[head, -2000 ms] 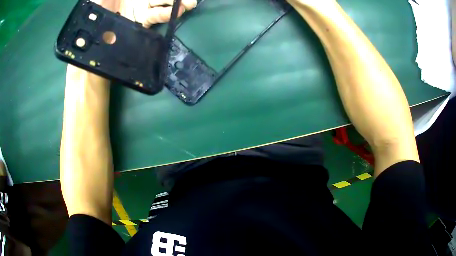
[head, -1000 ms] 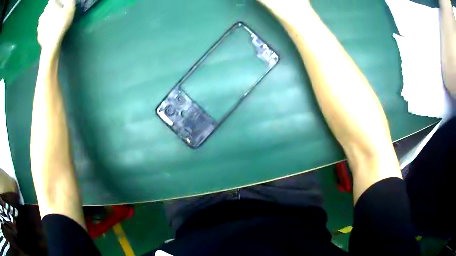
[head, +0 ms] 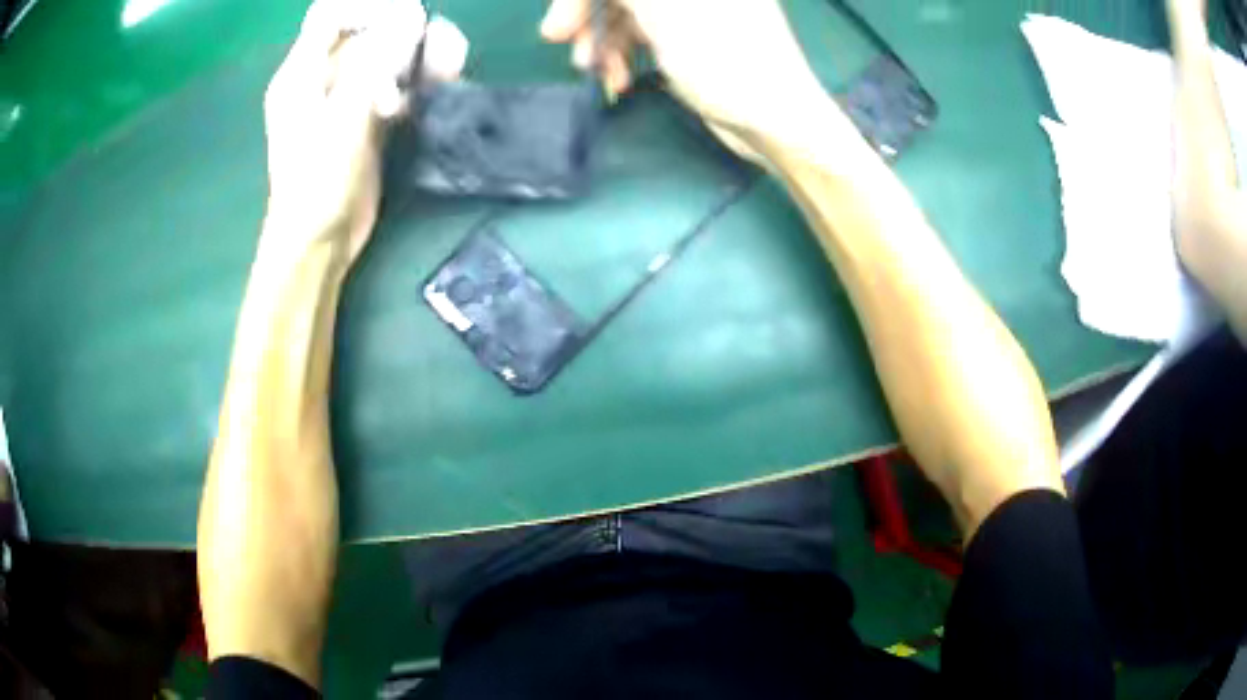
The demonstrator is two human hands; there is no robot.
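My left hand [head: 369,62] and my right hand [head: 636,48] are at the top of the view, on either side of a blurred black phone middle frame [head: 506,141]. My left hand is shut on it at its left side. My right hand is at its upper right; blur hides whether its fingers grip it. A second middle frame [head: 503,312] lies flat and slanted on the green mat below, its upper part hidden by the held one and my right hand. A third middle frame [head: 889,107] lies right of my right wrist, partly covered by it.
The green bench mat [head: 656,410] has a curved pale front edge near my body. White sheets [head: 1115,178] with ragged edges lie at the right. Another person's arm [head: 1206,205] is at the far right. A red stool part [head: 896,520] shows below the edge.
My left hand has come in from the far upper left and now holds a middle frame. My right hand has moved left. A third middle frame now shows beside my right wrist.
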